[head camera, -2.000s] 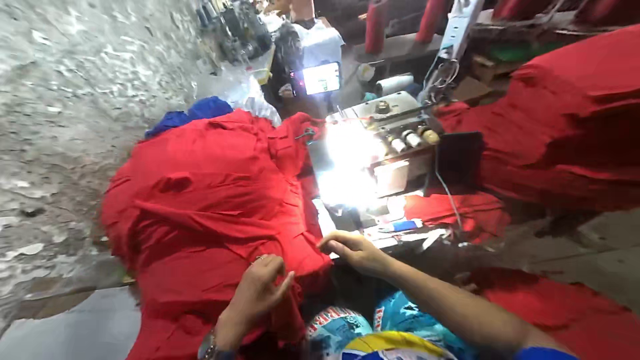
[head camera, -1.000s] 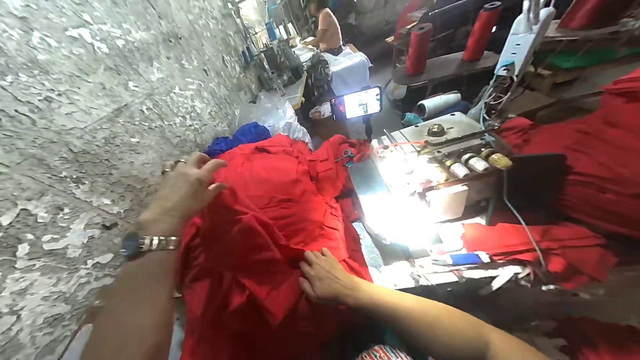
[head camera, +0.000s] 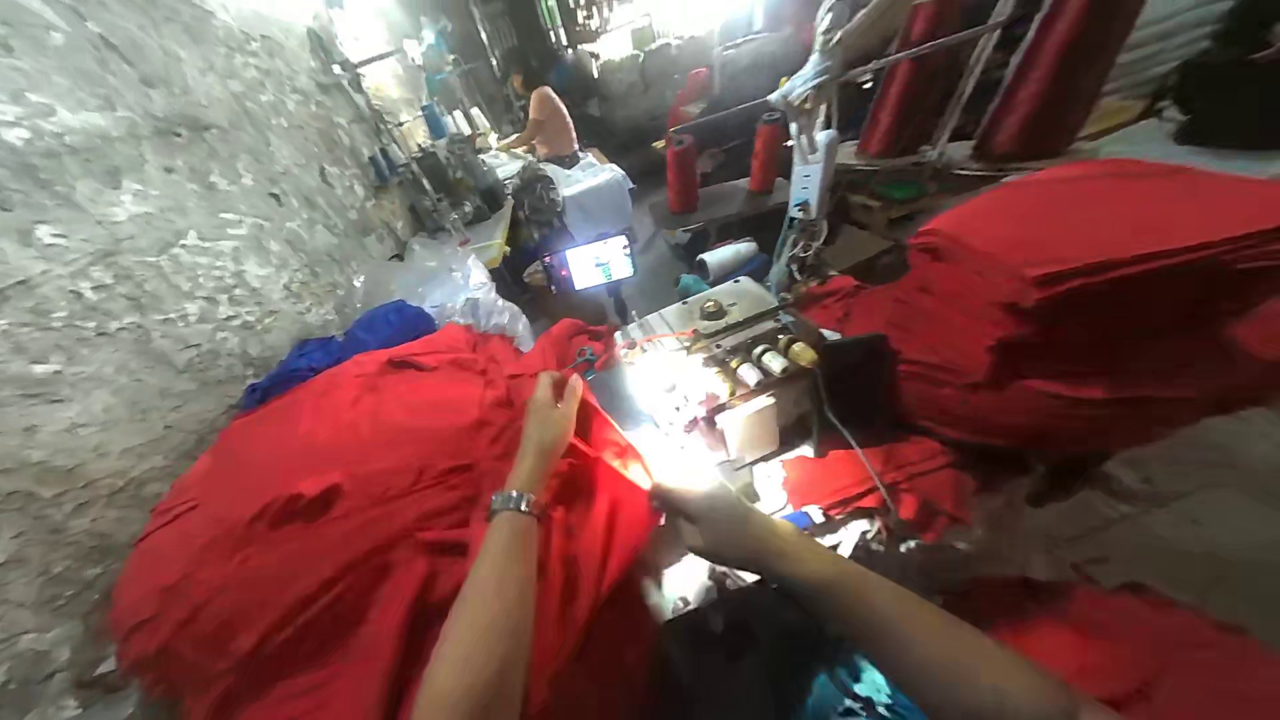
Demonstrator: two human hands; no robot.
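My left hand [head camera: 551, 415], with a metal-banded watch on the wrist, pinches the edge of a red fabric piece. Lower and to its right, my right hand [head camera: 715, 520] grips the same fabric's edge beside the brightly lit sewing area. The edge is stretched between both hands. A large heap of red fabric [head camera: 330, 460] lies under and left of my left hand. The sewing machine [head camera: 750, 350], with several thread-tension knobs on its front, stands just beyond my right hand; glare hides its needle area. Small scissors [head camera: 584, 357] lie near my left fingertips.
A phone [head camera: 597, 263] on a stand glows behind the machine. At right is a tall stack of red fabric [head camera: 1100, 300]. Blue cloth [head camera: 345, 350] lies by the rough wall. Red thread cones [head camera: 682, 174] stand farther back. A person [head camera: 550, 122] sits at the far left tables.
My left hand has moved right from the heap's far left side to a fabric edge by the machine. That edge is now stretched between my hands. The view has shifted.
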